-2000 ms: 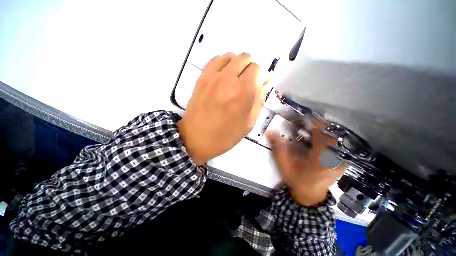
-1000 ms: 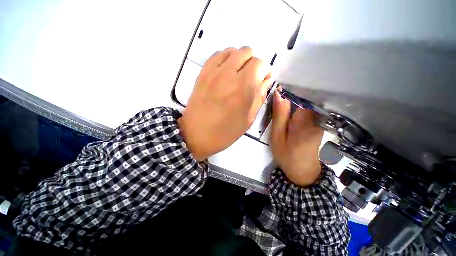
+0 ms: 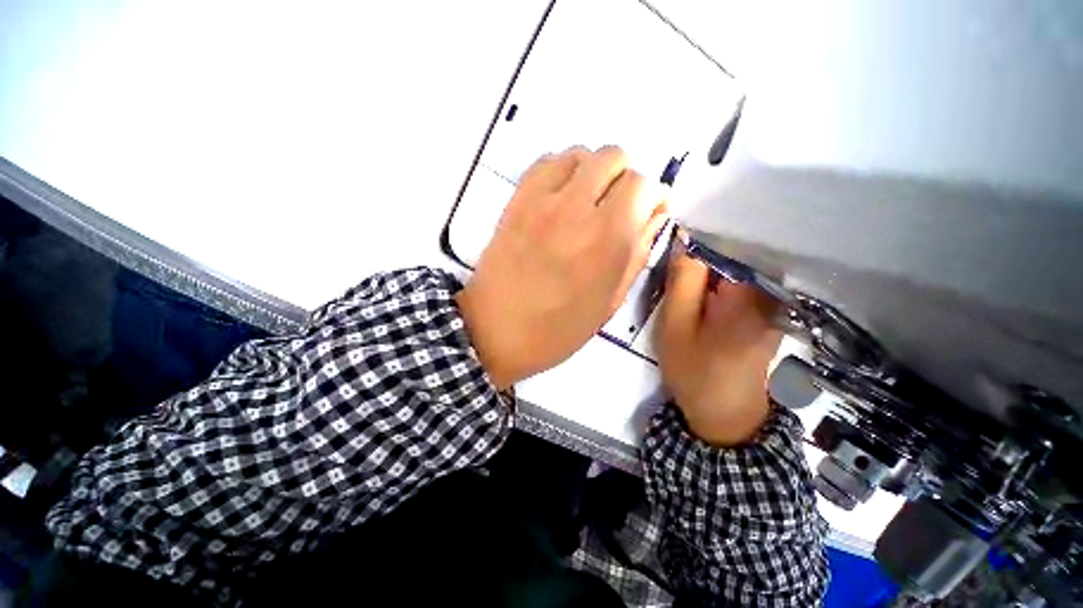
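The white sewing machine head (image 3: 903,178) fills the upper right, with dark metal parts along its lower edge. My left hand (image 3: 570,255) is over the pale slide cover (image 3: 594,83), its fingertips bent in at the needle area. My right hand (image 3: 719,344) reaches up from below under the head, its fingertips close to the left ones beside a dark metal lever (image 3: 724,259). The needle and anything pinched between the fingertips are hidden or too small to tell.
The white machine table (image 3: 297,131) spans the left, with a printed ruler edge (image 3: 226,282). Grey cylinders and knobs (image 3: 853,461) stand right of my right hand, above a dark motor-like block (image 3: 938,540). Plaid fabric (image 3: 629,552) and dark cloth lie below the table edge.
My right hand, blurred and lower with fingers spread two seconds ago, has moved up to the needle area beside my left fingertips. The whole view has shifted slightly. My left hand has kept its pose.
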